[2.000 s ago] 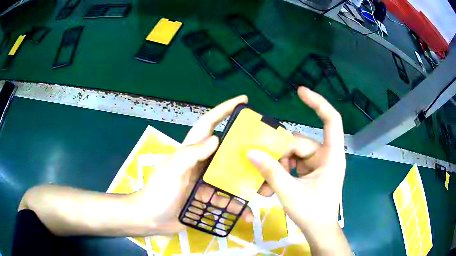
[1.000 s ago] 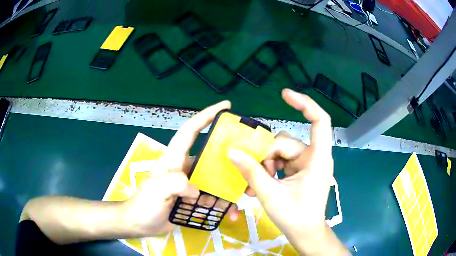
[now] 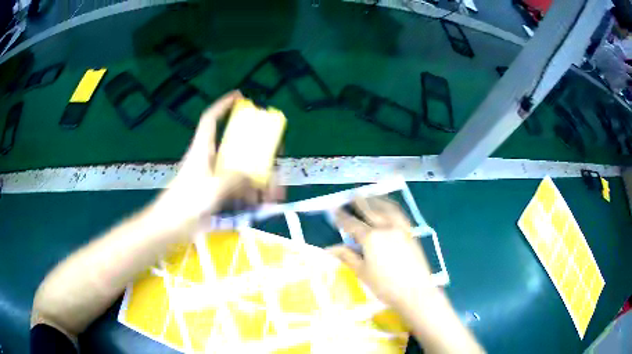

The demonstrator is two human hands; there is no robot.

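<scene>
My left hand [image 3: 190,183] holds a black phone front housing with a yellow film piece [image 3: 251,142] over its window, raised over the belt edge rail. Its lower part is blurred and mostly hidden by my fingers. My right hand [image 3: 384,242] is blurred, over the white waste backing [image 3: 315,202]; whether its fingers grip it is unclear. The white-edged film sheet [image 3: 239,294] with yellow rectangles lies below both hands. Green shows through the backing's openings.
Beyond the pale rail [image 3: 83,178], several black housings [image 3: 128,100] lie on the green belt. One housing with yellow film [image 3: 82,97] lies at left. A grey post [image 3: 506,97] slants at right. A spare yellow sheet [image 3: 563,256] lies on the worktop at far right.
My left hand has carried the housing up and left. My right hand has left it and moved down to the white backing. The view has shifted, and housings on the belt appear further left.
</scene>
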